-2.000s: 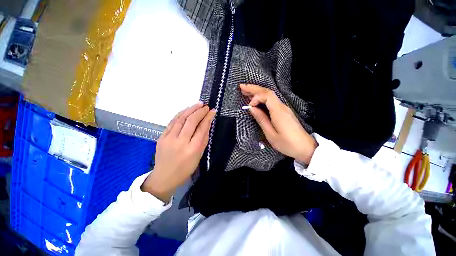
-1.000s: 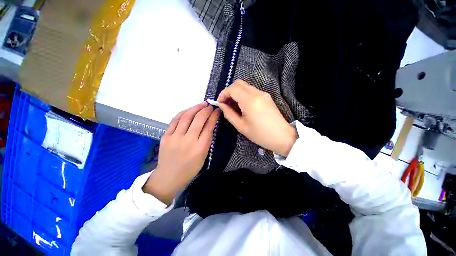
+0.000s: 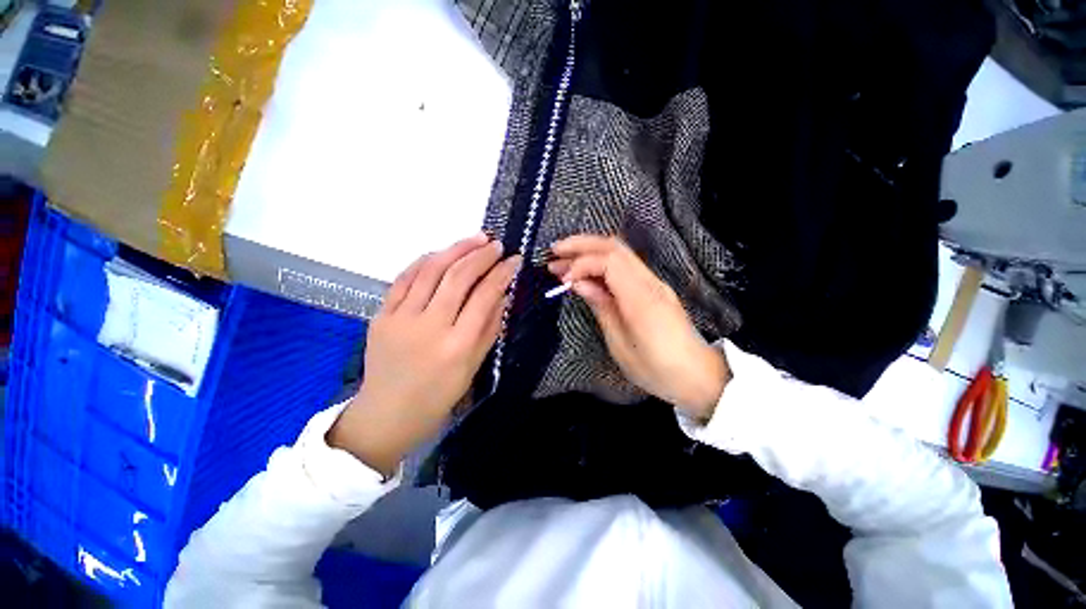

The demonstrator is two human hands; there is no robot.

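Note:
The black garment (image 3: 822,179) with a grey checked panel (image 3: 607,155) is spread over the table. A zipper (image 3: 548,155) with pale teeth runs down its left edge. My left hand (image 3: 438,339) lies flat, its fingertips pressing the cloth edge and zipper tape. My right hand (image 3: 631,312) is just right of the zipper and holds a small white marking stick (image 3: 559,289) between its fingertips. The cloth under my left fingers is hidden.
White table (image 3: 369,131) with cardboard (image 3: 131,119) and yellow-brown tape at left. A blue crate (image 3: 101,405) stands below left. At right are the sewing machine (image 3: 1018,196), a tan strip (image 3: 956,319) and red and yellow scissors (image 3: 979,415).
My right hand moved left with the white stick to the cloth edge by my left fingertips, then back right of the zipper. My left hand has stayed nearly in place.

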